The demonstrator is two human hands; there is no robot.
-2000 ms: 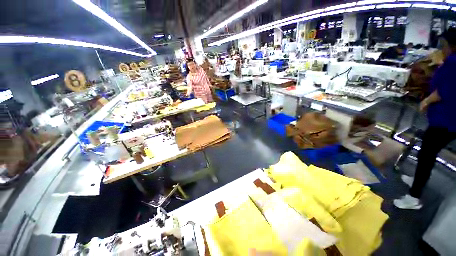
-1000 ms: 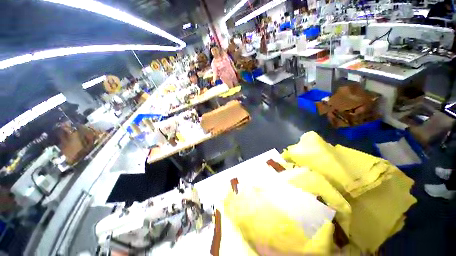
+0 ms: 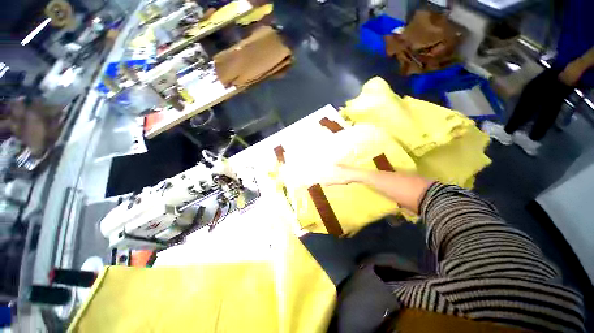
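Note:
My right hand [image 3: 346,174] lies on a yellow panel [image 3: 356,207] with brown strips [image 3: 325,209] on the white machine table; its thumb and fingers look spread, though glare blurs the fingertips. More yellow panels [image 3: 448,143] overlap in a pile at the table's right end. Another large yellow panel [image 3: 208,299] spreads across the bottom left, nearest me. My left hand is not in view.
A white sewing machine [image 3: 166,211] stands left of the panels, with thread cones [image 3: 73,278] at lower left. Brown panels [image 3: 254,58] lie on the table beyond. Blue bins [image 3: 381,32] and a person's legs [image 3: 534,110] are at upper right.
The view has tilted down. My right arm and hand have come in from the right onto the yellow panels. A large yellow panel now shows at the bottom left.

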